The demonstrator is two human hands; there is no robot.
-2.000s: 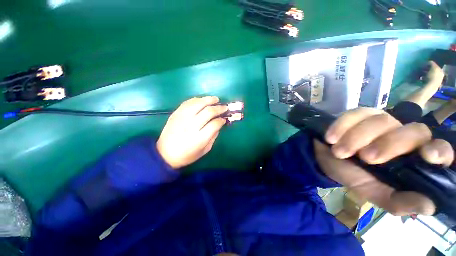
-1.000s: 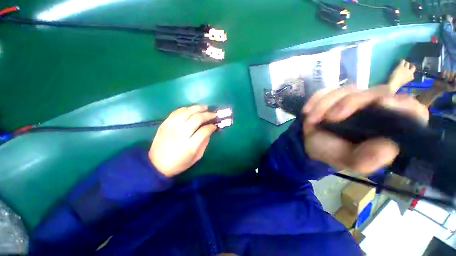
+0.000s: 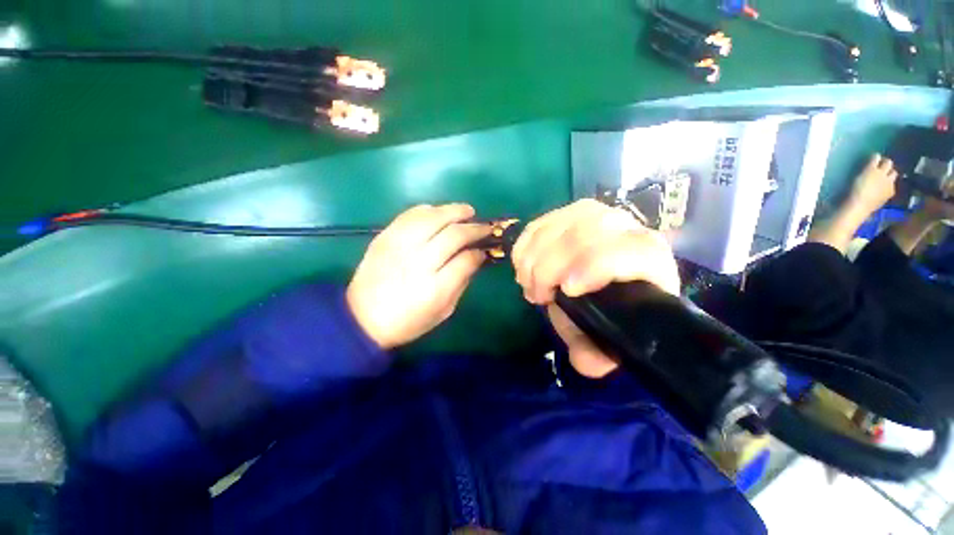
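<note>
My left hand (image 3: 416, 274) holds the paired black parts of a cable assembly (image 3: 251, 228) flat on the green mat. Their copper tips (image 3: 503, 238) stick out past my fingers. The black lead runs left to a blue and red plug (image 3: 47, 223). My right hand (image 3: 602, 266) is closed around the black electric screwdriver (image 3: 669, 350). Its nose end is at the copper tips. The bit and any screw are hidden by my right hand. A thick black cord loops from the screwdriver's rear.
A pale grey screw feeder (image 3: 722, 188) stands right of my hands. Another cable's paired clamps (image 3: 288, 89) lie beyond, at upper left. More cables (image 3: 685, 42) lie at upper right. Clear crumpled plastic (image 3: 29, 423) is at lower left. Another person's hand (image 3: 873, 186) shows at right.
My right hand has brought the screwdriver left from the feeder to the copper tips in my left hand. The clamps beyond now appear farther left in the picture.
</note>
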